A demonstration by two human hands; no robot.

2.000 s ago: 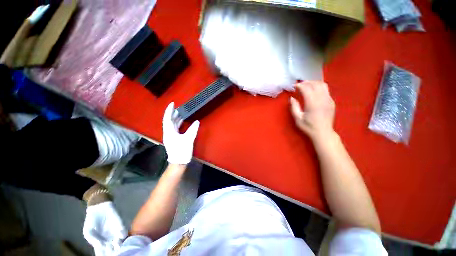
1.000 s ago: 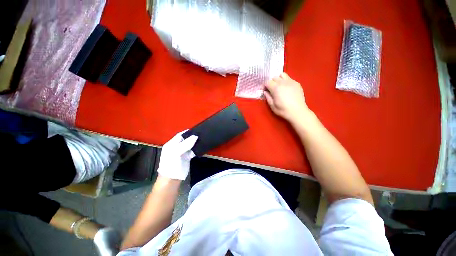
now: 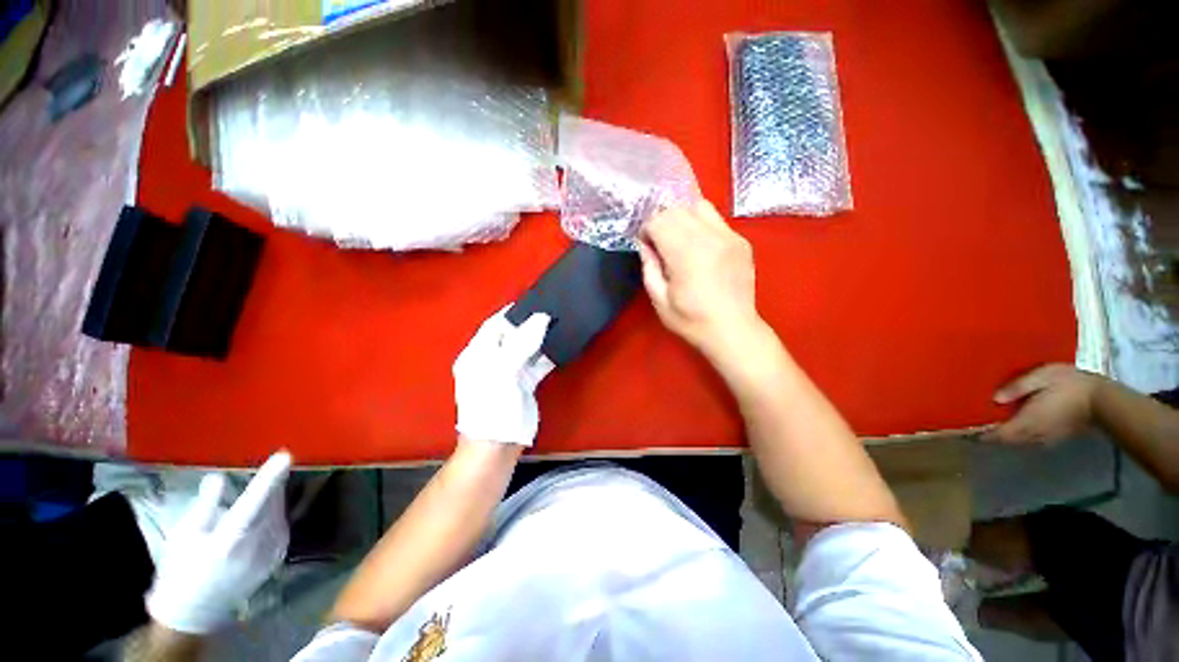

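Note:
My left hand (image 3: 498, 378), in a white glove, holds a black housing (image 3: 578, 300) by its lower left end, above the red table. My bare right hand (image 3: 702, 269) holds a bubble bag (image 3: 618, 175) by its edge. The bag's near end meets the far end of the housing; whether the housing is inside its mouth I cannot tell. A stack of bubble bags (image 3: 375, 162) spills from an open brown carton (image 3: 259, 45). A bagged part (image 3: 789, 123) lies flat at the upper right.
Two black housings (image 3: 172, 282) stand side by side on the red cover (image 3: 388, 375) at left. Pink bubble wrap (image 3: 58, 259) covers the far left. Another person's gloved hand (image 3: 220, 543) is at the lower left, and another person's hand (image 3: 1050, 404) is at the right table edge.
My right hand has lifted the bubble bag off the table and brought it to the housing's far end. My left hand still holds the housing. A person's hand has appeared at right.

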